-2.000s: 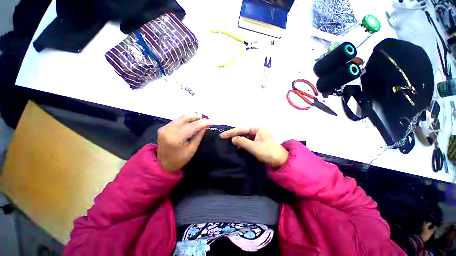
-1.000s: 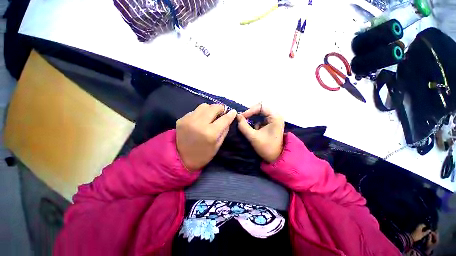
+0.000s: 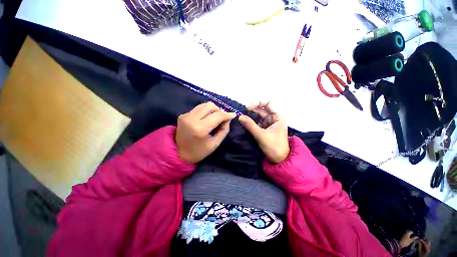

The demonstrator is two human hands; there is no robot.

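The black garment piece (image 3: 163, 108) lies across the lap below the table edge. The silvery chain trim (image 3: 200, 91) runs along its upper edge to my fingertips. My left hand (image 3: 204, 131) pinches the trimmed edge with thumb and forefinger. My right hand (image 3: 268, 131) holds the cloth just beside it, its thumb at the trim and its other fingers behind the edge. The fingertips of both hands nearly meet. A needle or thread is too fine to make out.
On the white table (image 3: 260, 75) lie red-handled scissors (image 3: 340, 84), thread snips (image 3: 301, 44), yellow-handled pliers (image 3: 268, 16), a striped pouch (image 3: 165, 11), thread cones (image 3: 378, 56) and a black handbag (image 3: 426, 85). A tan board (image 3: 55, 115) is at left. Another person's hand (image 3: 411, 242) shows at lower right.
The view has shifted, so the table items sit higher and further right than at first. My hands have come together at the trimmed edge, and more of the trim shows left of them.
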